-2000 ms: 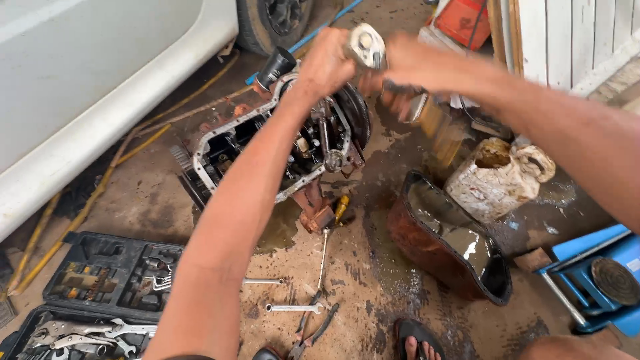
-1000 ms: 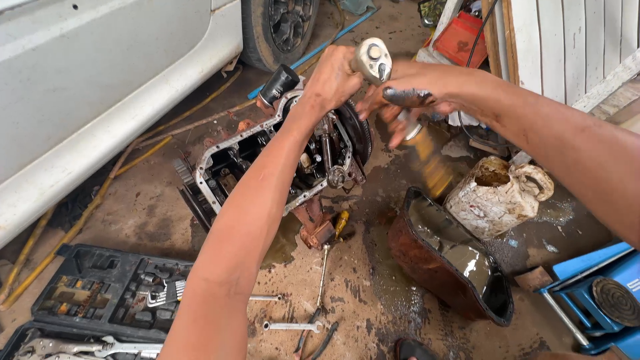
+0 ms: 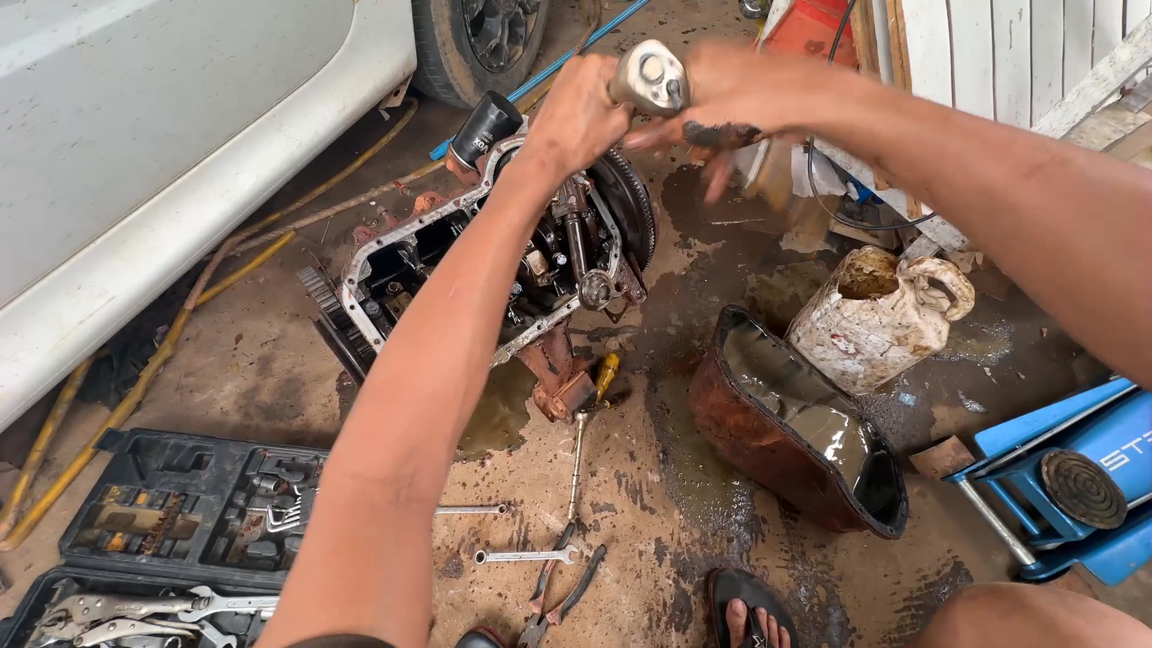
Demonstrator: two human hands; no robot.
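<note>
My left hand [image 3: 580, 115] is closed around a metal ratchet wrench [image 3: 652, 77], its round head facing up between my two hands. Blurred by motion, my right hand [image 3: 729, 90] is just right of the ratchet head, with dark grime on it; whether it grips anything is unclear. A pale, blurred shape shows below its fingers. Under my left forearm lies an engine block [image 3: 378, 261] with its underside exposed, showing the crankshaft and an oil pickup tube [image 3: 576, 238]. A black oil filter [image 3: 486, 129] sits at its upper side, and a toothed flywheel [image 3: 634, 207] at its right.
A rusty oil pan [image 3: 765, 441] holding liquid, a dirty cut plastic jug [image 3: 877, 324] and a blue floor jack [image 3: 1071, 477] are at right. Combination wrench [image 3: 526, 556], pliers [image 3: 562, 594], yellow-handled screwdriver [image 3: 607, 373] and open tool case [image 3: 171, 436] lie nearer. A car [image 3: 180, 180] stands left.
My left hand stays on the ratchet beside the engine block. My right hand remains blurred near the ratchet head, its pose slightly different. The view has shifted slightly.
</note>
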